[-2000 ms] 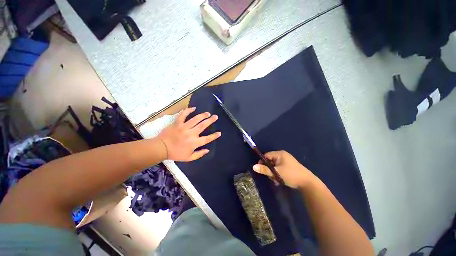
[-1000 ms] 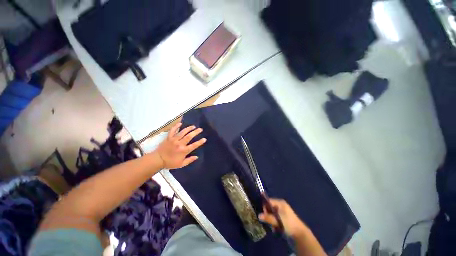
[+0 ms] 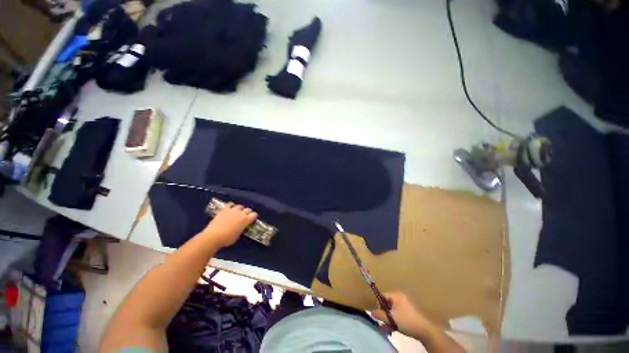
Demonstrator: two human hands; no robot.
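The dark cut panel (image 3: 290, 162) lies flat across the table in front of me, partly over a brown paper pattern (image 3: 448, 241). My left hand (image 3: 233, 222) rests on the mottled pattern weight (image 3: 261, 232), which lies on the dark cloth near the front edge. My right hand (image 3: 400, 311) holds the fabric shears (image 3: 361, 267) by the dark handles. Their tips are near the panel's front right edge, over the brown paper. A small dark cloth strip (image 3: 325, 264) lies beside the panel's lower right corner.
At left are a cream block with reddish top (image 3: 145, 132) and a stack of cut pieces (image 3: 86, 163). Behind are a black pile (image 3: 207, 43) and tied bundles (image 3: 295, 62). A corded electric cutter (image 3: 514, 153) and dark panels (image 3: 576, 220) are right. Offcuts (image 3: 214, 324) heap on the floor.
The view has swung right, showing the brown paper and electric cutter. My left hand has moved from the cloth onto the weight. My right hand has carried the shears to the panel's right end.
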